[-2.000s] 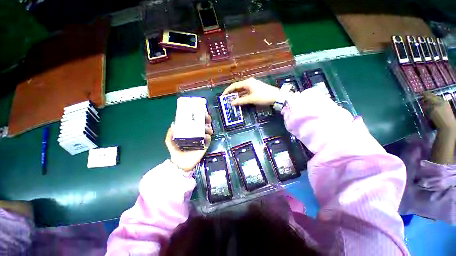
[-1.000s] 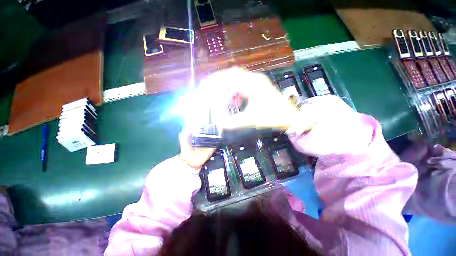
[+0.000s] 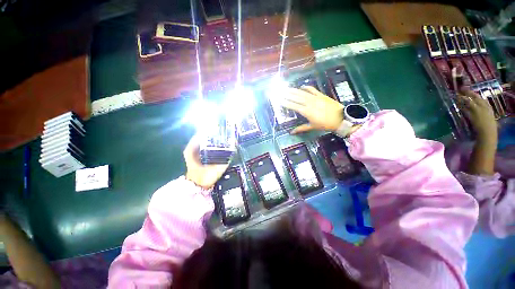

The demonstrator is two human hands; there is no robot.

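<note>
My left hand holds a stack of white batteries upright at the tray's left side; glare washes out the stack's top. My right hand is over a phone in the back row of the clear blister tray, fingers extended onto it and thumb apart. Glare partly hides the fingertips; I see nothing gripped. Another back-row phone lies between my hands, showing a printed battery. Several dark phones, such as this front-row one, lie in the other pockets.
A leaning row of batteries, a loose battery and a blue pen lie left on the green bench. Phones, one gold-framed, lie on the brown board. At right, another person's hand is by a second phone tray.
My right hand has moved from beside the battery stack to a back-row phone further right. The view has shifted, and the glare has split into several bright spots. Another person's arm shows at lower left.
</note>
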